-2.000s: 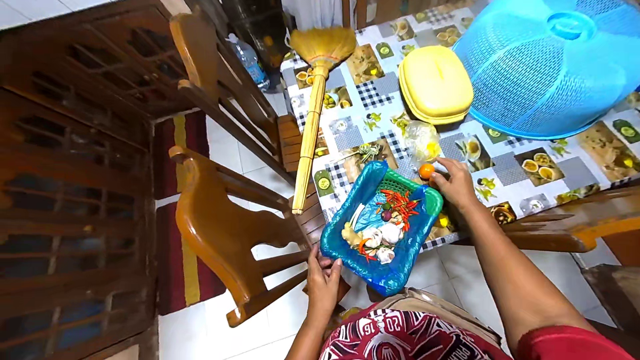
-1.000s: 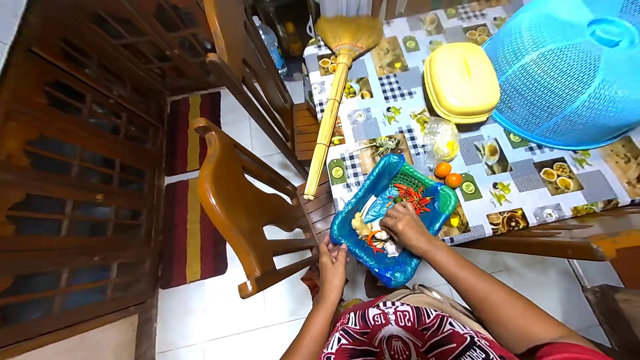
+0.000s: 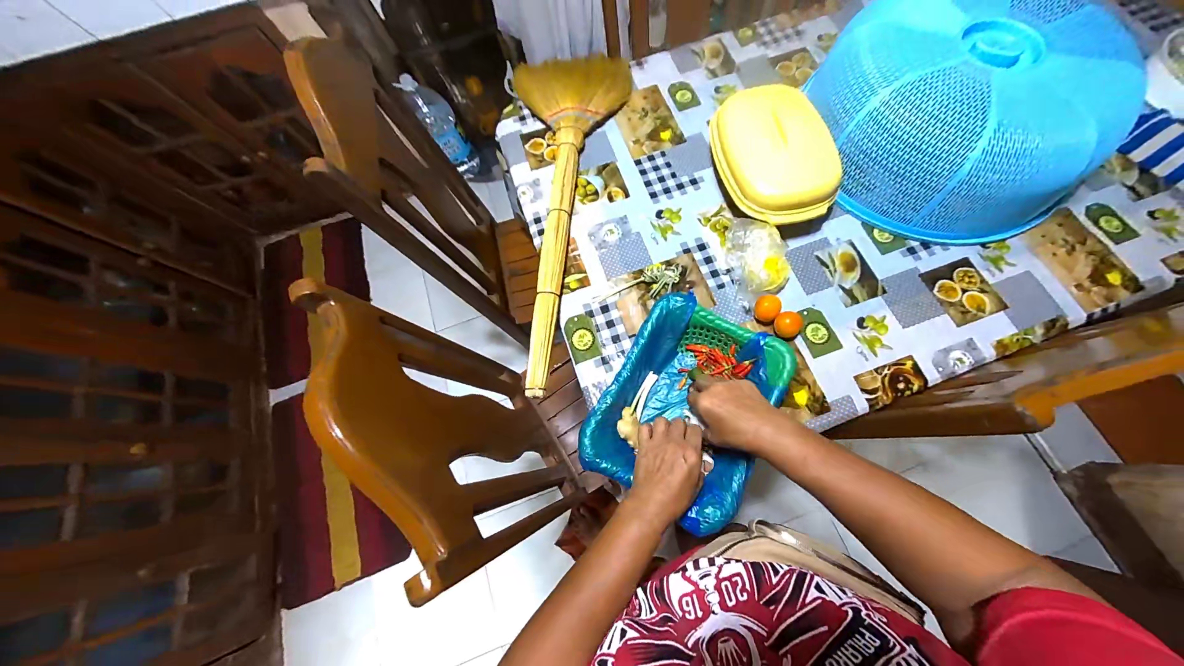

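Note:
Both my hands reach into a green plastic basket (image 3: pixel 782 365) lined with a blue plastic bag (image 3: pixel 606 421), at the table's near edge. My left hand (image 3: pixel 668 458) is over the garlic bulbs, next to a piece of ginger (image 3: pixel 629 426); its fingertips are partly hidden. Beside it, my right hand (image 3: pixel 735 412) has its fingers down among the contents, just below the red chillies (image 3: pixel 717 361); what they touch is hidden. A pale stalk (image 3: pixel 645 393) lies left of the hands. Two small orange citrus fruits (image 3: pixel 777 316) sit on the tablecloth just beyond the basket.
On the patterned tablecloth (image 3: pixel 888 287) are a broom (image 3: pixel 558 231), a yellow lidded container (image 3: pixel 777 153), a clear plastic bag (image 3: pixel 758 257), dried stalks (image 3: pixel 659 277) and a blue mesh food cover (image 3: pixel 980 120). Wooden chairs (image 3: pixel 398 416) stand at the left, near a plastic bottle (image 3: pixel 439 125).
My right hand has moved from the orange fruits into the basket. My left hand has left the basket's rim and is now inside, beside the right. A second orange fruit now lies by the first.

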